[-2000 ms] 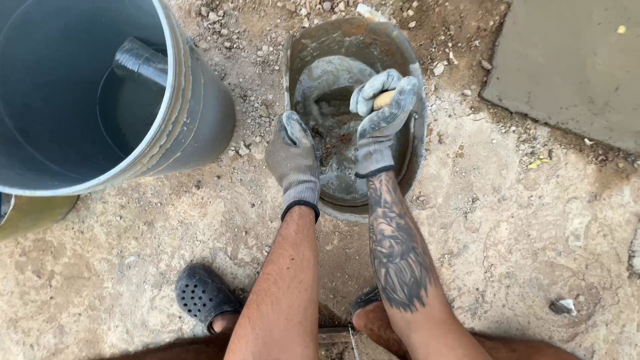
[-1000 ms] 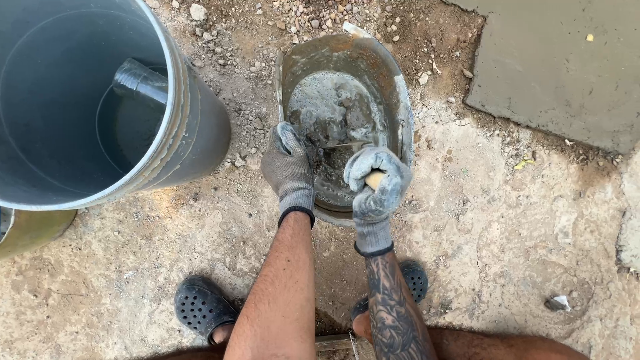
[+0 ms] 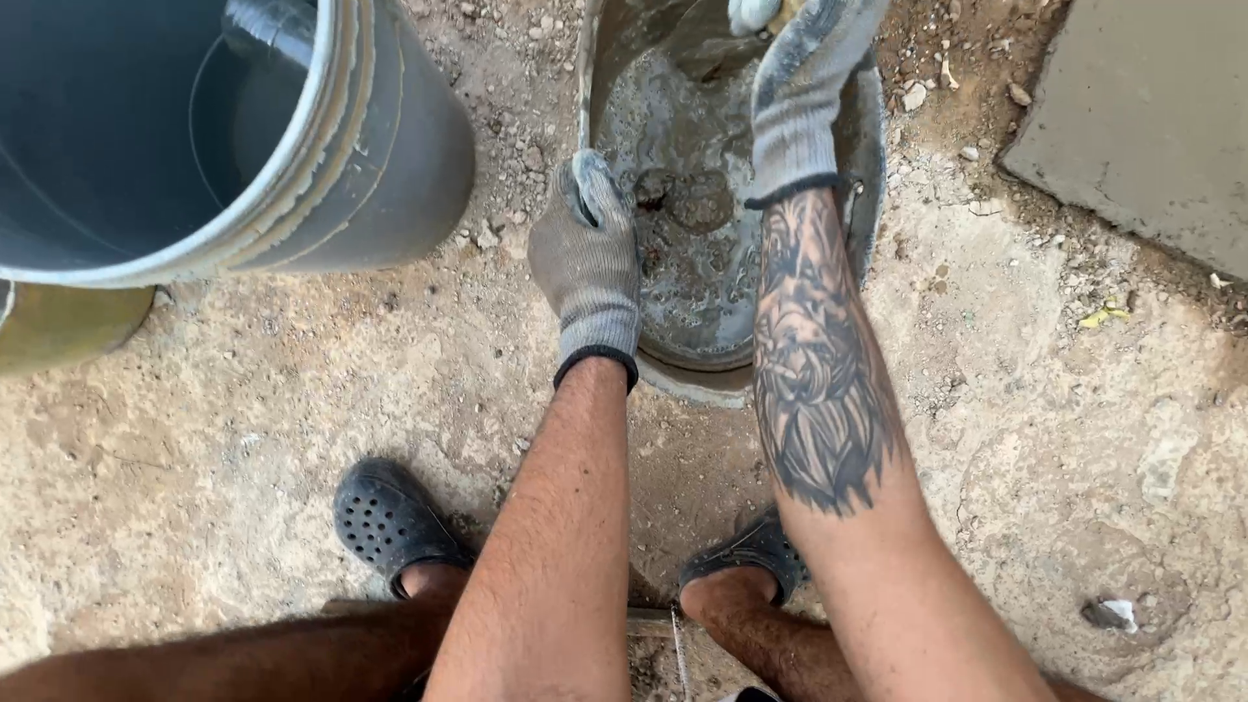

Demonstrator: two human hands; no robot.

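Observation:
My gloved left hand grips the left rim of an oval mixing container on the ground. Inside the container lies a wet, grey, soupy cement-like mix with bubbles and lumps. My gloved right hand is at the container's upper right, partly cut off by the frame's top edge. It is closed around a light wooden handle; part of a muddy blade-like surface shows beside it, though the tool's full shape cannot be seen.
At the upper left stands a large grey bucket with water and a clear container inside. A yellowish vessel sits below it. A smooth grey slab lies at the upper right. Loose gravel surrounds the container; my clogs are below.
My right hand, with the wooden handle, has moved up toward the container's far end. The mix looks wetter and more spread out. My left hand has stayed on the rim.

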